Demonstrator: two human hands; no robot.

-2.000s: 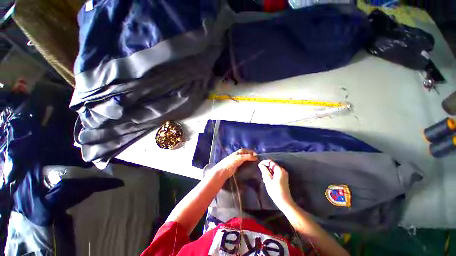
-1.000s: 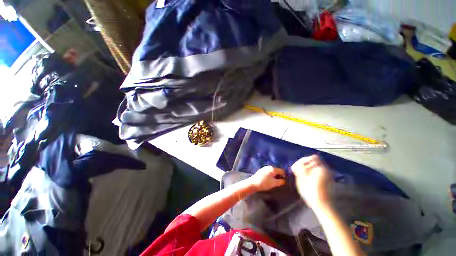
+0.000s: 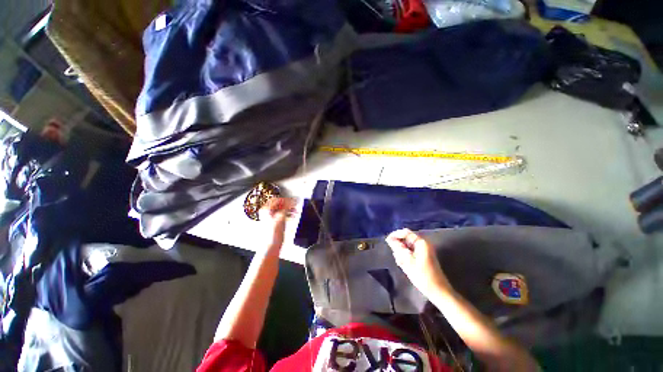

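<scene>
A grey garment with a shiny navy panel (image 3: 436, 207) lies spread nearest me, an orange-edged crest badge (image 3: 510, 288) on its chest. One small gold-brown button (image 3: 364, 246) shows on its grey front edge. My left hand (image 3: 278, 208) is off the garment, at the near side of a round dish of glittering gold buttons (image 3: 257, 200); its fingers are blurred. My right hand (image 3: 411, 248) is over the front edge, right of the button, fingertips pinched together; a needle cannot be made out. Fine thread (image 3: 336, 269) trails over the garment and my lap.
A large grey and navy jacket pile (image 3: 232, 102) stands upper left. A folded navy garment (image 3: 443, 73) lies behind a yellow tape measure (image 3: 429, 155). A black plastic bag (image 3: 592, 65) is far right, dark thread spools (image 3: 649, 203) at the right edge.
My left hand has left the garment's front edge and moved left to the button dish. My right hand remains by the edge. The button on the edge is now uncovered.
</scene>
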